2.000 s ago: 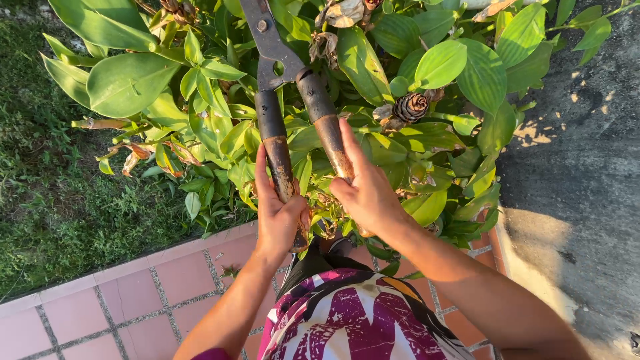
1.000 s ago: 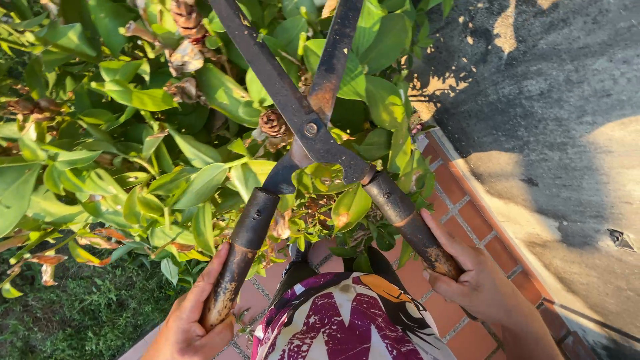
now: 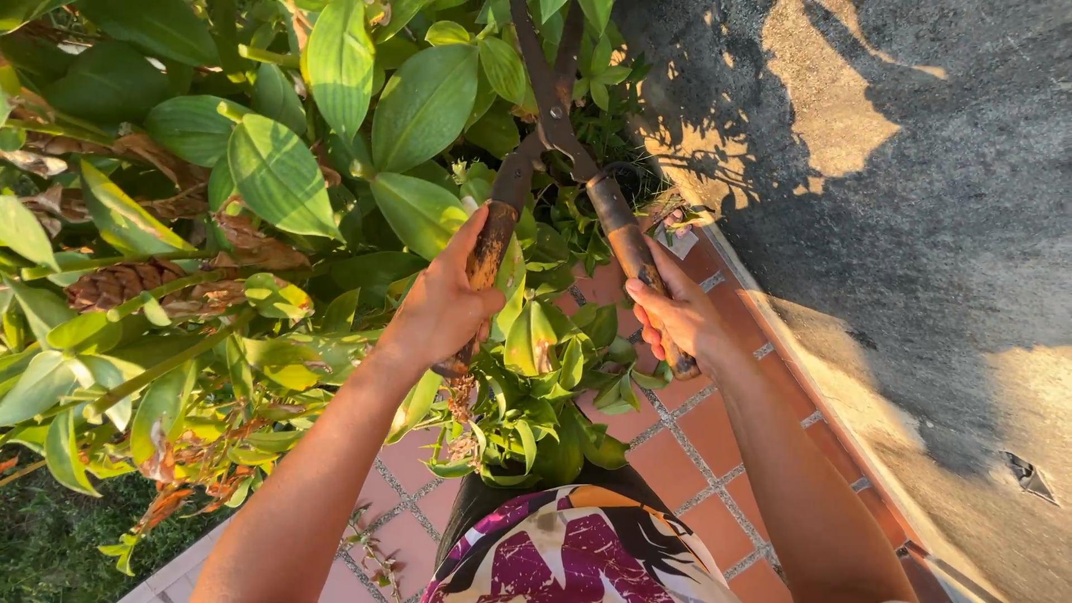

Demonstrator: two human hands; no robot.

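Note:
My left hand point(image 3: 444, 310) grips the worn left handle of a pair of rusty hedge shears point(image 3: 554, 113). Around the right handle, my right hand point(image 3: 678, 310) is closed, its thumb lying along the grip. The handles are moderately apart, and the blades point away from me at the top edge, where leaves partly hide them and the frame cuts off their tips. Broad green leaves point(image 3: 280, 176) crowd close to the left of the shears. Lower leafy shoots point(image 3: 536, 410) stand between my forearms, in front of my body.
Red tiles point(image 3: 678, 469) with pebbled joints lie below and to the right. A pale edge runs beside grey pavement point(image 3: 921, 251), partly in shade. At left are a brown cone-like flower head point(image 3: 126, 285) and dry leaves. Grass point(image 3: 67, 528) shows at lower left.
The shears' handles, spread wide one second ago, are now closer together, and the blades have narrowed. Both hands still hold them. The view has shifted toward the pavement side.

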